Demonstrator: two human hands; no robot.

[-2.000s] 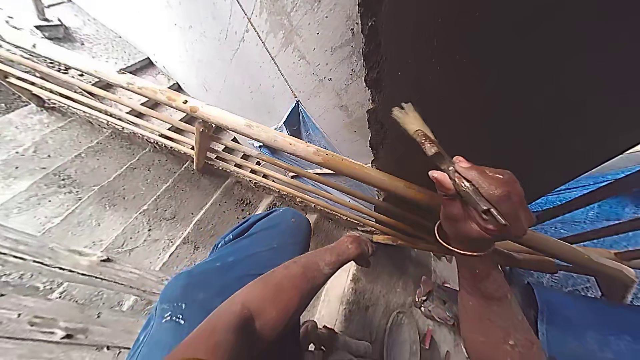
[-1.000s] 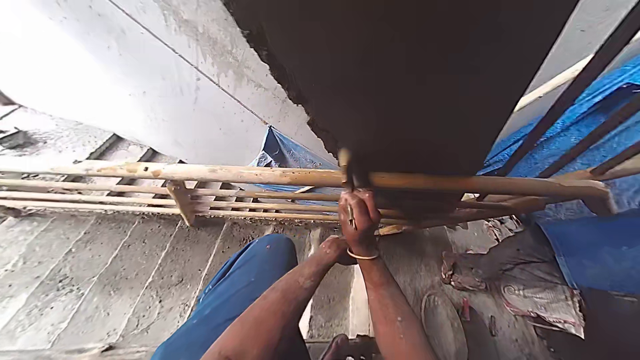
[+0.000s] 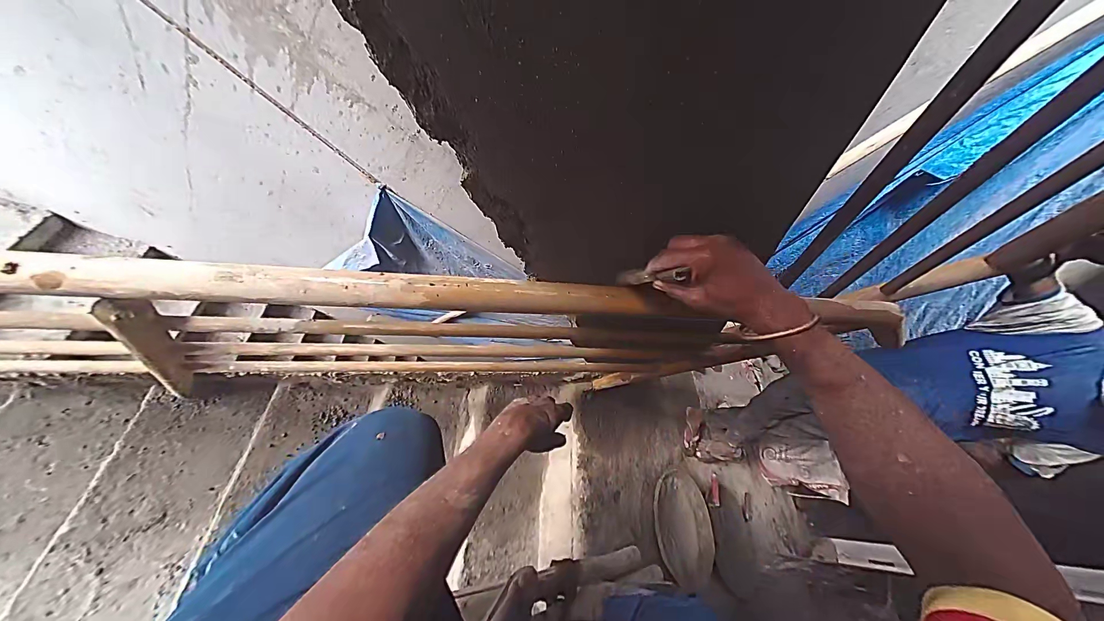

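Note:
My right hand [image 3: 720,280], with a thin bangle at the wrist, is closed around a paint brush [image 3: 647,277]; only a small part of the brush shows, its tip close to the top rail. The wooden top rail [image 3: 414,291] runs across the view, paler at the left and browner near the hand. Behind it stands a dark, freshly coated wall section [image 3: 655,121] with a ragged left edge. My left hand [image 3: 533,423] hangs below the rails with its fingers partly bent and nothing seen in it.
Concrete steps [image 3: 95,466] lie below left. A blue tarp [image 3: 957,172] hangs behind dark bars at right. A person in a blue shirt [image 3: 992,388] is at the right. A round pan [image 3: 684,530] and rubble lie lower right. A string crosses the pale wall [image 3: 259,147].
My right hand has moved right along the rail since a second ago, and the brush has gone from upright to lying nearly level. My left hand has come apart from my right forearm.

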